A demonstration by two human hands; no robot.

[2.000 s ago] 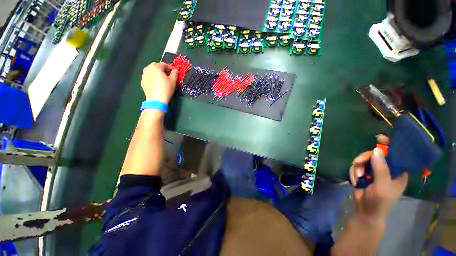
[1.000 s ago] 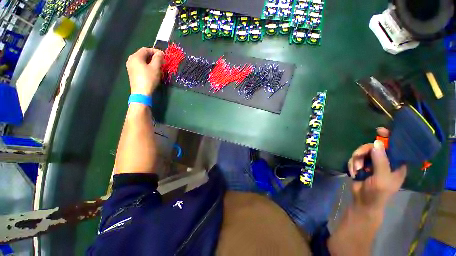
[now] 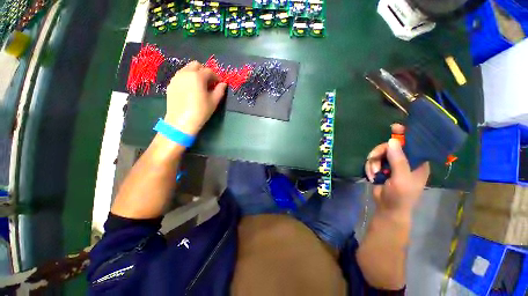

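My left hand (image 3: 194, 95), with a blue wrist band (image 3: 174, 132), is over the dark wire mat (image 3: 269, 111). Its fingertips touch the middle red wire heap (image 3: 236, 77); whether they pinch a wire cannot be told. The hand partly covers a black wire heap (image 3: 169, 68). Another red heap (image 3: 145, 69) lies left and another black heap (image 3: 266, 82) right. My right hand (image 3: 400, 176) is closed on the dark blue soldering gun (image 3: 435, 130), its tip pointing up and left. The green PCB strip (image 3: 326, 144) lies between mat and gun, touched by neither hand.
Several PCB panels (image 3: 200, 17) lie beyond the mat. A white base (image 3: 405, 20) with a dark round head stands at the far right, near a small yellow stick (image 3: 455, 70). Blue bins (image 3: 505, 153) are right of the bench. Blue-handled pliers lie partly hidden behind the gun.
My left hand has moved right, from the left red heap to the middle red heap. The view has shifted, so the bench appears further left. My right hand still holds the gun.
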